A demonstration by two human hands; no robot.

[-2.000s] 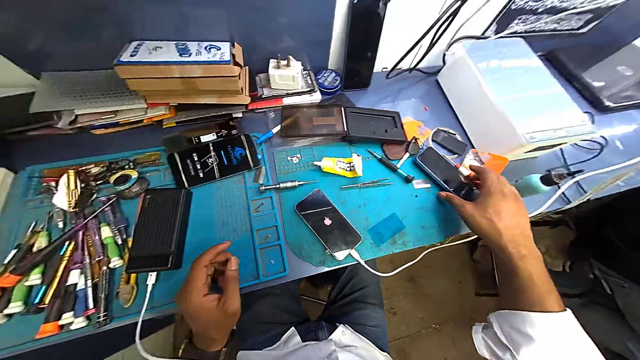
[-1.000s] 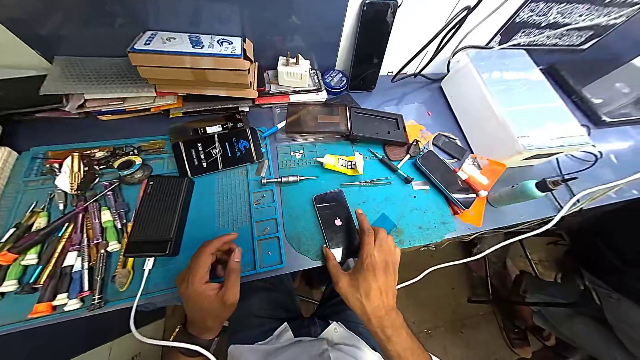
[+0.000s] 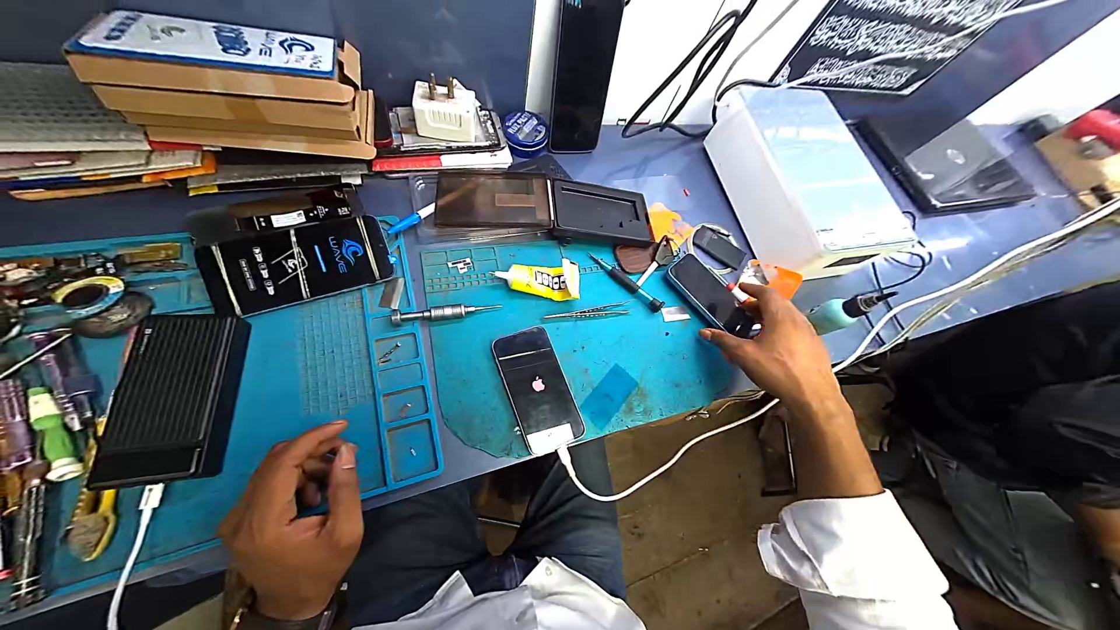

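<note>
My right hand [image 3: 779, 341] has its thumb and fingers around the lower end of a smartphone [image 3: 703, 287] lying at the right of the blue repair mat [image 3: 472, 394]. Near the front edge, a second smartphone [image 3: 535, 376] shows a small logo on its dark screen, with a white charging cable [image 3: 630, 494] at its lower end. My left hand [image 3: 302, 516] hovers at the front left with fingers curled, holding nothing. Beyond the second phone are a yellow glue tube [image 3: 538, 280], metal tweezers [image 3: 586, 312] and a precision screwdriver [image 3: 446, 312]. A blue film piece [image 3: 610, 395] lies beside that phone.
At left are a black ribbed power bank [image 3: 171, 394] and several screwdrivers [image 3: 52, 433]. A large phone [image 3: 297, 262] lies behind them, near stacked cardboard boxes [image 3: 227, 109]. A translucent plastic box [image 3: 796, 175] stands back right. Another person's dark-clothed legs [image 3: 1006, 394] are at the right.
My right hand has moved from the phone with the logo, where it was one second ago, to the phone at the right. My left hand stays near the front left.
</note>
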